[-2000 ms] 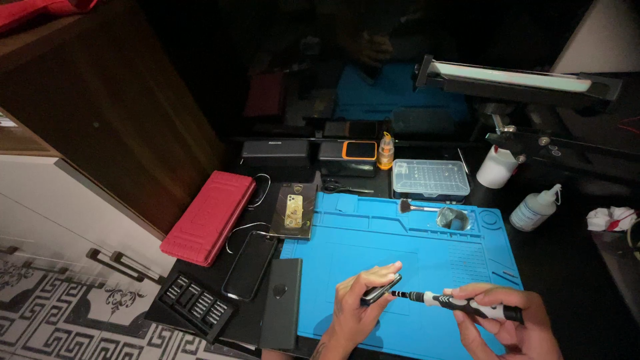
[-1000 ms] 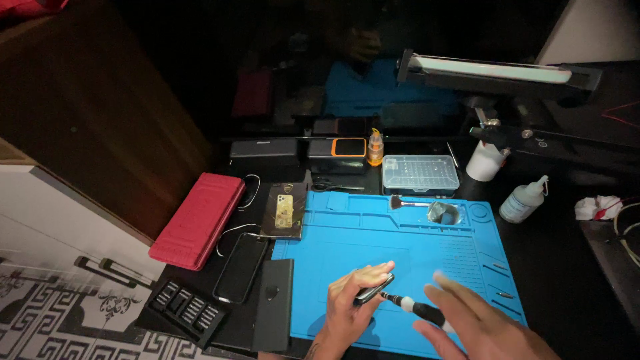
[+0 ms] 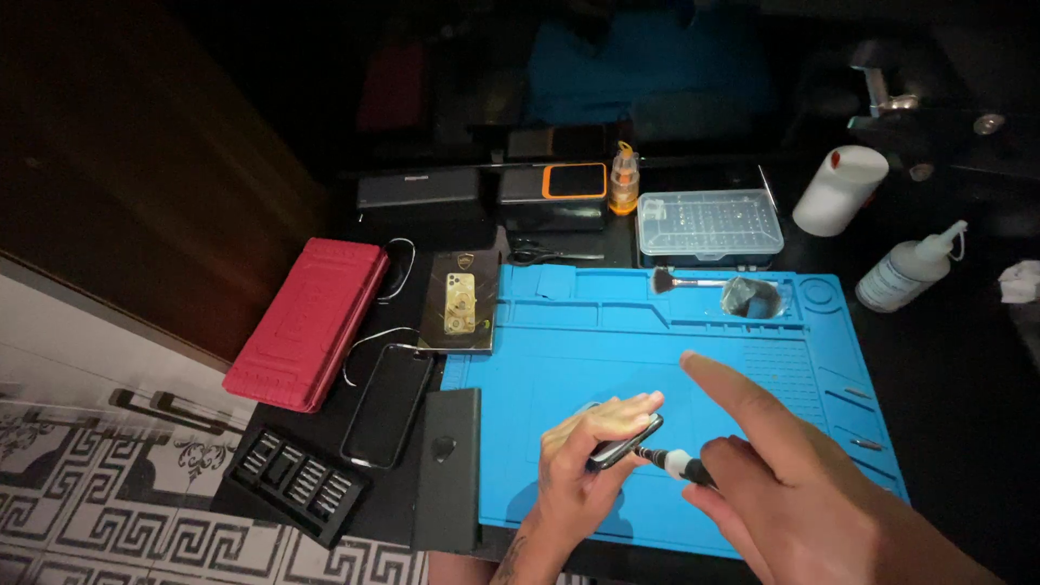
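My left hand (image 3: pixel 581 463) grips a dark smartphone (image 3: pixel 624 445) tilted on edge above the blue silicone repair mat (image 3: pixel 617 357). In my right hand (image 3: pixel 784 479) is a black-and-white precision screwdriver (image 3: pixel 676 464), its tip at the phone's bottom edge; the index finger is raised off the handle. Most of the handle is hidden by the hand. At the mat's top lie a brush (image 3: pixel 674 281) and a small item in clear plastic (image 3: pixel 751 298). Small metal bits (image 3: pixel 868 444) rest in the mat's right-hand slots.
To the left are a bit case (image 3: pixel 296 483), a dark flat case (image 3: pixel 448 467), another phone (image 3: pixel 388 406), a printed box (image 3: pixel 461 305) and a red case (image 3: pixel 305 325). Behind the mat stand a clear-lidded organizer (image 3: pixel 707 226) and an orange-tipped bottle (image 3: pixel 624 183). A white dispenser bottle (image 3: pixel 902 275) stands right.
My right hand has shifted from around the screwdriver's handle, and its index finger is now extended. The left hand still holds the phone. The lamp bar has left the view.
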